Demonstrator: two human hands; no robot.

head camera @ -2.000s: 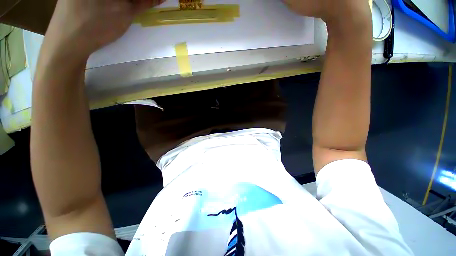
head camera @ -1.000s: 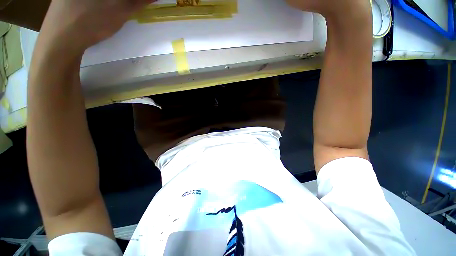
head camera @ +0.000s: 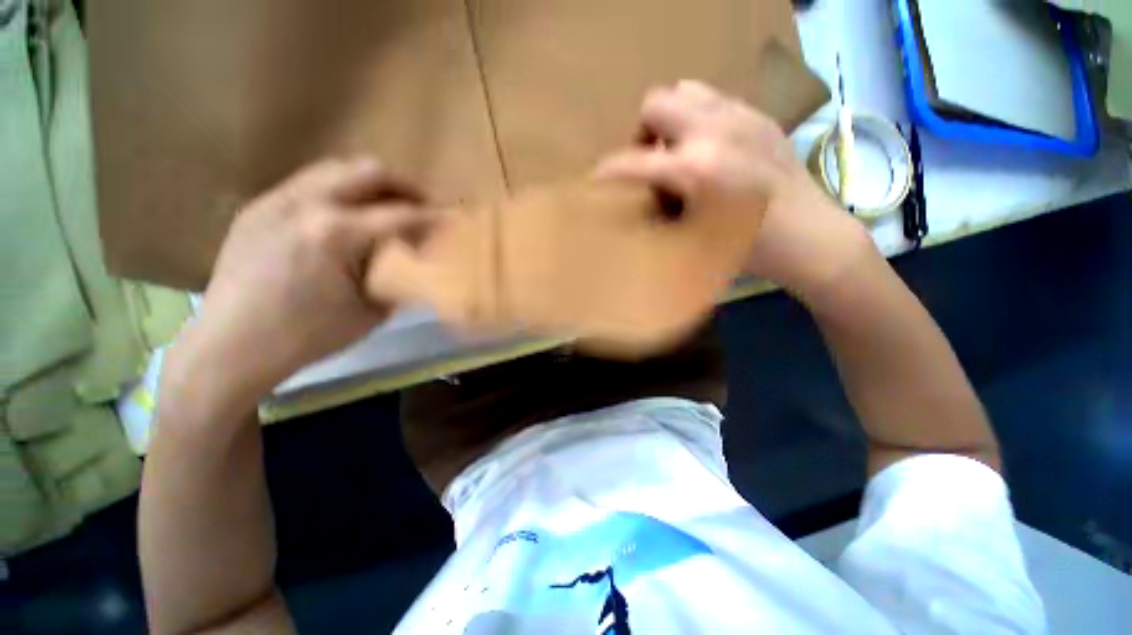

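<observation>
A large brown panel (head camera: 335, 112) covers the bench in front of me, with a straight dark seam (head camera: 488, 93) running down its middle. Its near part is lifted and folded toward me, blurred, showing a lighter orange-brown face (head camera: 583, 267). My left hand (head camera: 310, 254) grips the left side of this raised part. My right hand (head camera: 714, 174) grips it at the right. The edge of the raised part hangs just over the bench's front edge. No tool shows in either hand.
Olive-green pieces (head camera: 44, 248) lie stacked at the left. A tape roll (head camera: 879, 166) with a thin pale tool across it, a slim black object (head camera: 916, 186) and a blue-rimmed tray (head camera: 993, 139) are at the right. The bench's front edge (head camera: 360, 387) runs below my hands.
The brown panel now covers the white board and yellow tape. Both hands have come down into full view, holding the panel. The view has shifted, showing more of the tray and olive-green pieces.
</observation>
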